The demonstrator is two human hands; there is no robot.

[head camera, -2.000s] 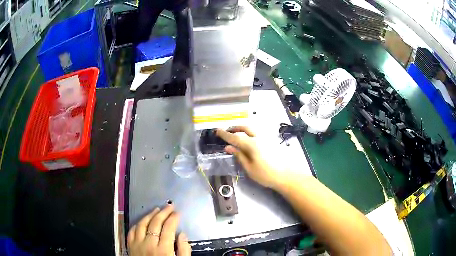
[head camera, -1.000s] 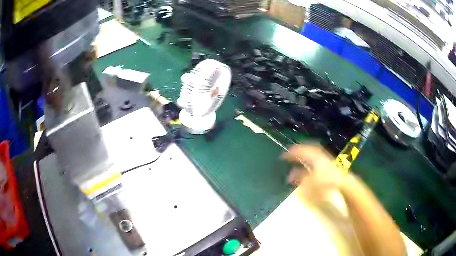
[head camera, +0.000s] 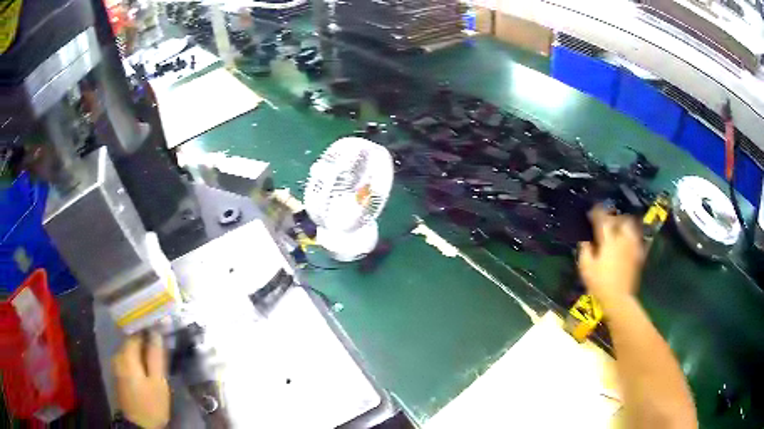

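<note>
My right hand (head camera: 613, 255) is at the near right end of the heap of black housing parts (head camera: 519, 172), above the hazard tape strip. Its fingertips are blurred, and I cannot tell whether it grips a part. My left hand (head camera: 144, 377) is at the lower left, beside the welding fixture under the ultrasonic horn (head camera: 105, 239). A blurred black piece (head camera: 186, 345) is at its fingers; whether it is held is unclear. Another dark piece (head camera: 272, 290) lies on the machine base plate (head camera: 276, 352).
A white desk fan (head camera: 348, 197) stands on the green bench between the press and the heap. A white sheet (head camera: 528, 377) lies at the front. The red basket (head camera: 38, 352) is at far left. A round silver object (head camera: 706, 216) is beyond the hazard tape (head camera: 585, 314).
My right hand has moved from the fixture to the heap on the right. My left hand has moved from the plate's front edge to beside the fixture. The view has turned right.
</note>
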